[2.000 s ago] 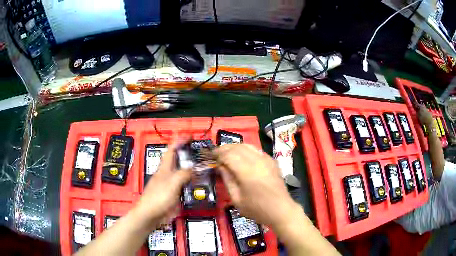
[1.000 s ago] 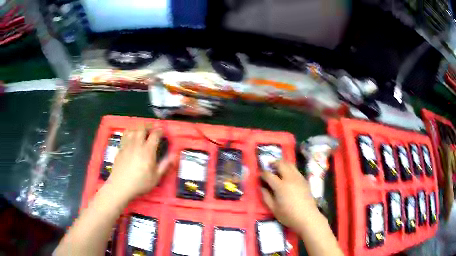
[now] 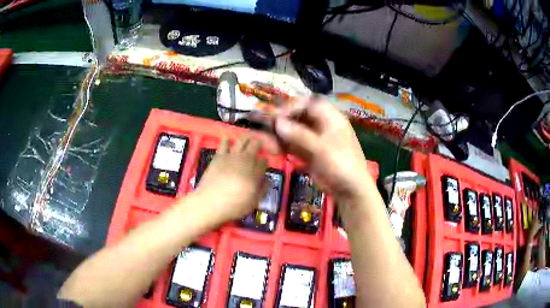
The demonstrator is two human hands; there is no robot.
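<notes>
A red foam tray (image 3: 139,222) lies in front of me with black handset units in its pockets. One labelled unit (image 3: 167,162) sits in the top left pocket. My left hand (image 3: 232,180) is over the upper row, partly covering two units; its grip is hidden. A unit (image 3: 306,201) with a gold spot lies right of it. My right hand (image 3: 325,144) is raised over the tray's back edge, blurred, fingers bent beside something dark that I cannot make out. A white-grey scanner (image 3: 228,96) lies behind the tray.
Another scanner (image 3: 401,198) lies between my tray and a second red tray (image 3: 425,252) of units at right. Black mice (image 3: 313,72), cables and a film-wrapped ledge (image 3: 199,73) are behind. A person's arm (image 3: 531,231) shows at far right.
My left hand has moved right from the tray's left pockets. My right hand has moved up and left from the upper right pocket to the back edge. The camera view has shifted.
</notes>
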